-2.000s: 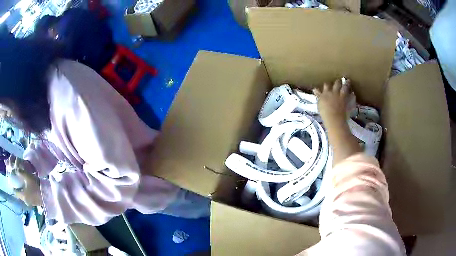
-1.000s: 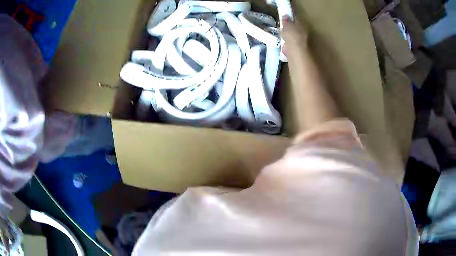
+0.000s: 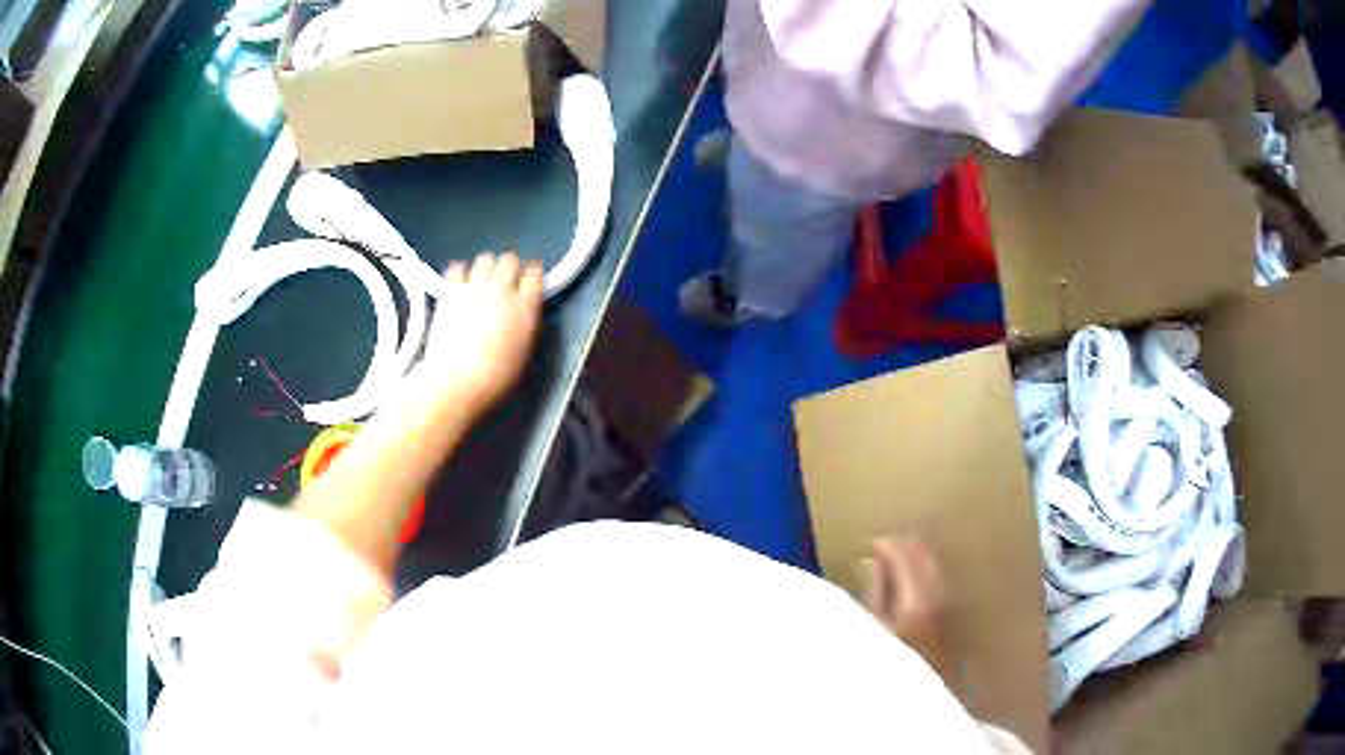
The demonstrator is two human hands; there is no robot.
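Note:
White C-shaped plastic housings lie on the black bench at left. My left hand is over one curved housing, with its fingers closed on the arc near the bench edge. A second C-shaped housing lies beside it, with thin red and black lead wires at its lower end. My right hand is blurred in front of a large carton's flap; whether it holds anything cannot be told. An orange tape dispenser with a yellow ring is partly hidden by my left forearm.
The large carton of tangled white housings stands at right. A small carton of white parts is on the bench. A clear bottle stands near the green belt. A person in a pink-lilac sweatshirt and a red stool are beyond the bench.
The view has swung from the large carton to the bench. The hand that was inside the carton is out of it. My left hand now shows on a housing on the bench.

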